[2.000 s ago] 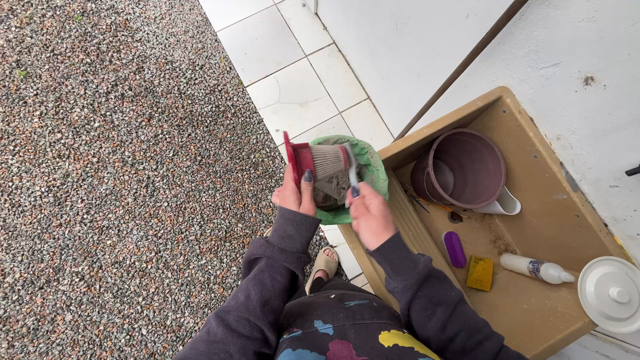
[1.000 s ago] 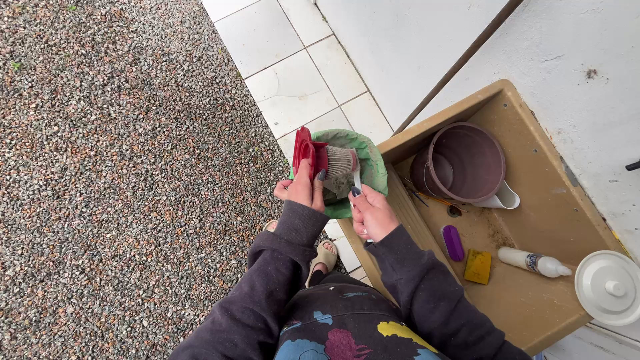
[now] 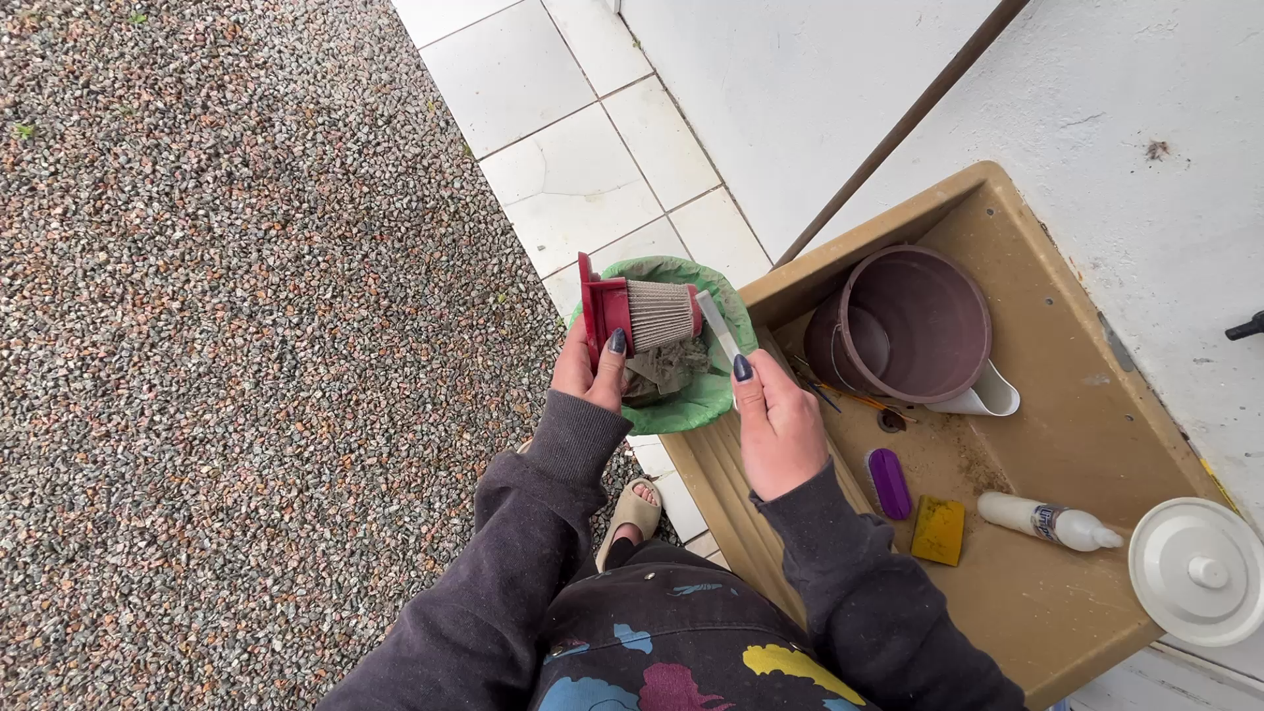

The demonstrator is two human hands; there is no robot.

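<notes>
My left hand (image 3: 592, 367) grips the red plastic rim of a pleated vacuum-cleaner filter (image 3: 660, 314), which lies sideways with its narrow end to the right. In my right hand (image 3: 780, 420) is a thin, pale flat-handled tool (image 3: 719, 324), its upper end beside the filter's narrow end; what the tool's other end looks like is hidden. Beneath the filter is a round container lined with a green bag (image 3: 691, 407), with a clump of grey dust (image 3: 664, 373) inside. What holds the container up is hidden.
On the right, a tan utility sink (image 3: 1047, 632) holds a brown bucket (image 3: 913, 324), a white scoop-like item (image 3: 987, 393), a purple brush (image 3: 890, 484), a yellow sponge (image 3: 937, 530) and a white bottle (image 3: 1047, 521). A white lid (image 3: 1200, 571) overlaps its corner. A pole (image 3: 904, 128) leans above.
The filter has turned from a downward slant to nearly level since a second ago. Both hands stay over the green-lined container.
</notes>
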